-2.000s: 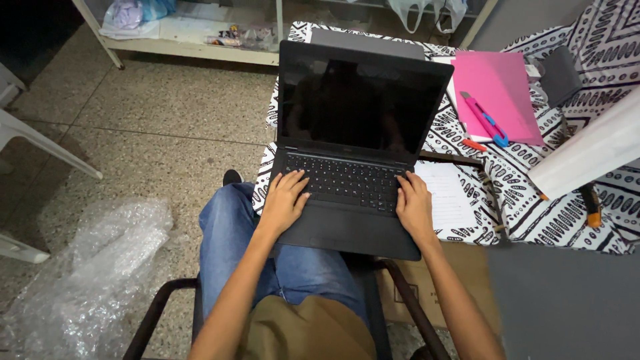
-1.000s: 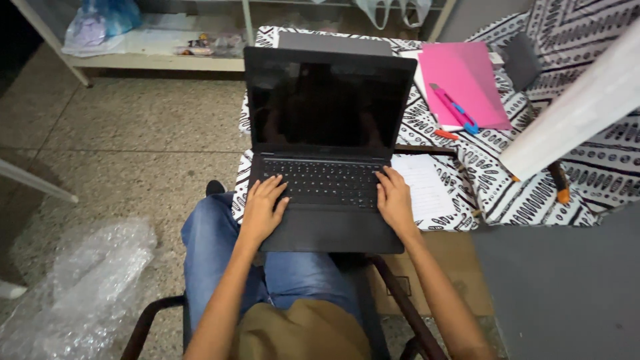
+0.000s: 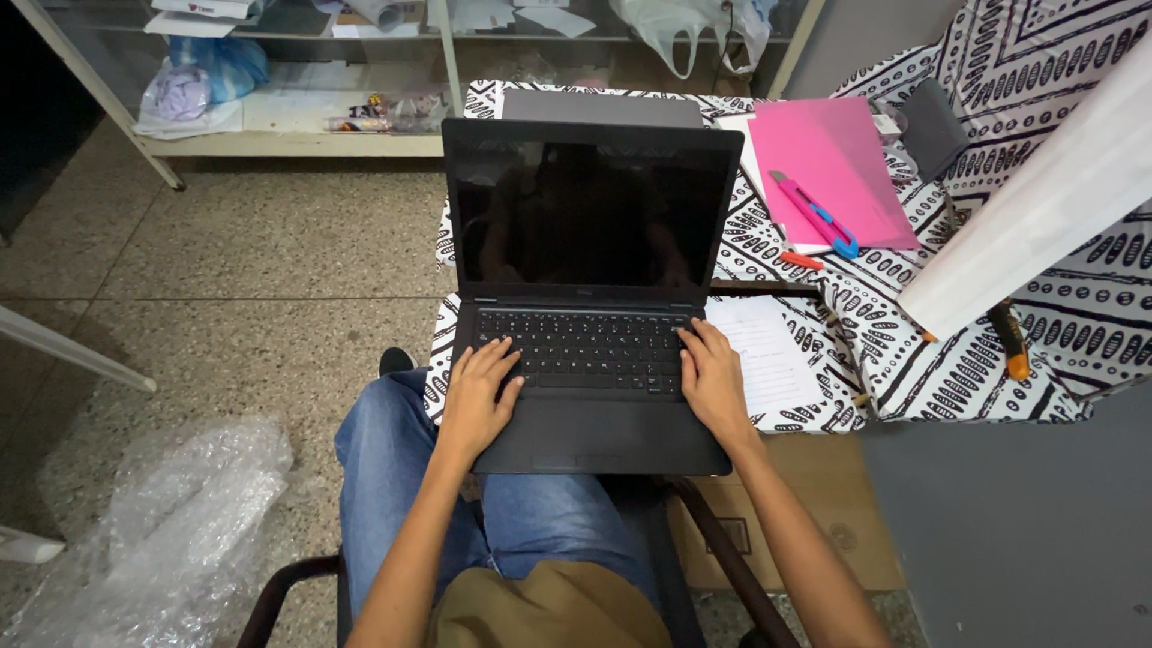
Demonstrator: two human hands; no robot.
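Note:
A black laptop [image 3: 594,432] lies unfolded in front of me, its front part above my lap and its screen [image 3: 589,216] dark with a dim reflection. My left hand [image 3: 477,396] rests on the left side of the keyboard [image 3: 585,351], fingers a little apart. On the keyboard's right edge lies my right hand [image 3: 715,378], fingers bent and holding nothing. Just right of that hand is a lined paper sheet [image 3: 765,355] on the patterned cloth.
A pink folder [image 3: 832,171] bears a pink and blue utility knife [image 3: 814,214], beside an orange-red stick [image 3: 801,261]. A white roll [image 3: 1035,198] leans at right near an orange-and-black tool [image 3: 1010,342]. Bubble wrap [image 3: 180,540] lies on the floor; a glass-fronted cabinet [image 3: 297,144] stands behind.
Both hands stay on the keyboard with hardly any movement. The view has shifted somewhat.

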